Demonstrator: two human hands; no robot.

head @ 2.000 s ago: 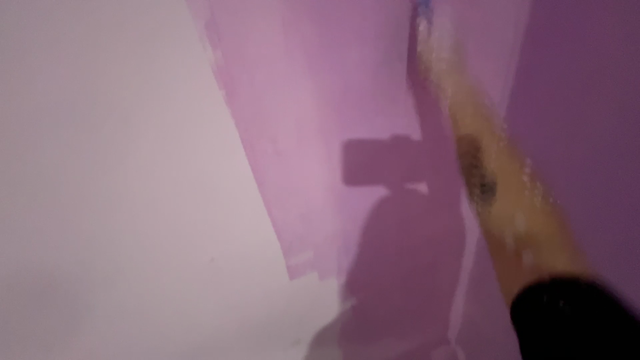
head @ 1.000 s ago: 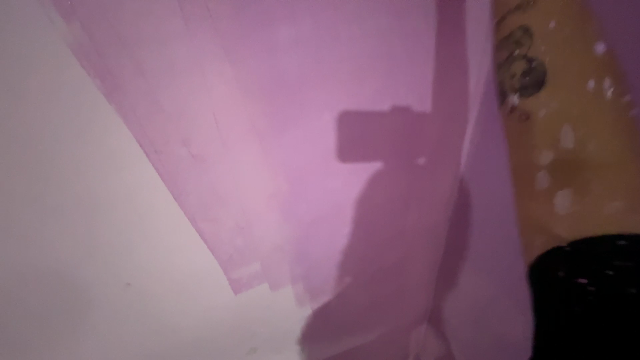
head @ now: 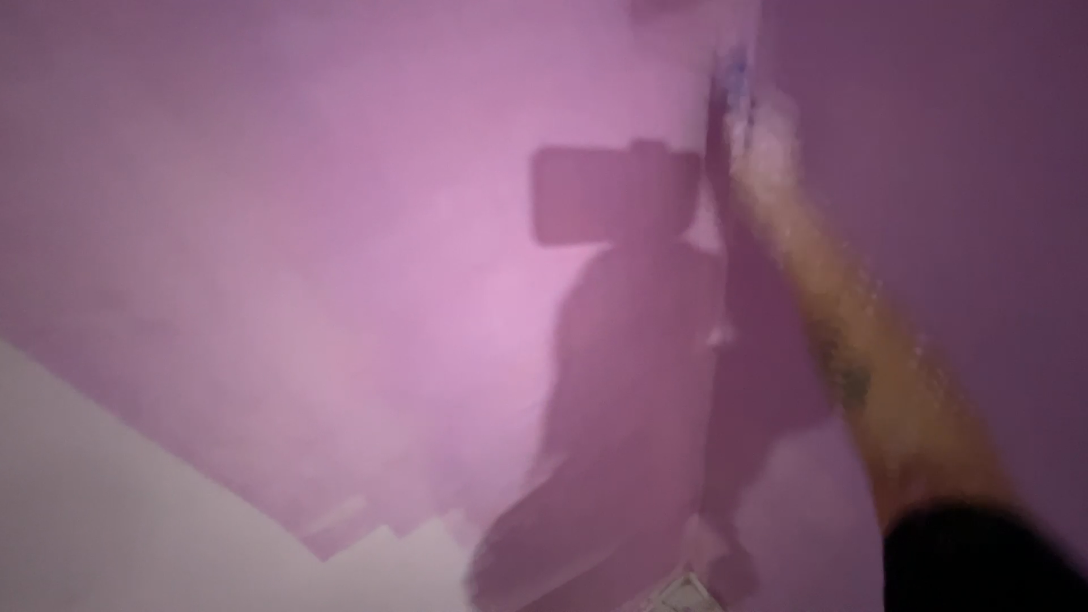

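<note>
My right hand (head: 765, 144) is raised near the top of the view, at the corner where two purple walls meet. It is blurred and closed around a bluish tool (head: 738, 81) whose kind I cannot make out. Pale specks dot the tattooed forearm, and a black sleeve covers the arm above it. Wet-looking purple paint (head: 425, 280) covers much of the left wall, ending in a stepped lower edge against the white surface (head: 127, 510). My left hand is out of view.
The right wall (head: 952, 170) is a darker purple. A shadow of a person with a boxy shape at head height falls across the corner. At the bottom edge a small pale object (head: 687, 592), possibly an outlet plate, shows partly.
A second ago only the forearm showed at the right; now the hand and the bluish tool are in view near the top. The view has shifted.
</note>
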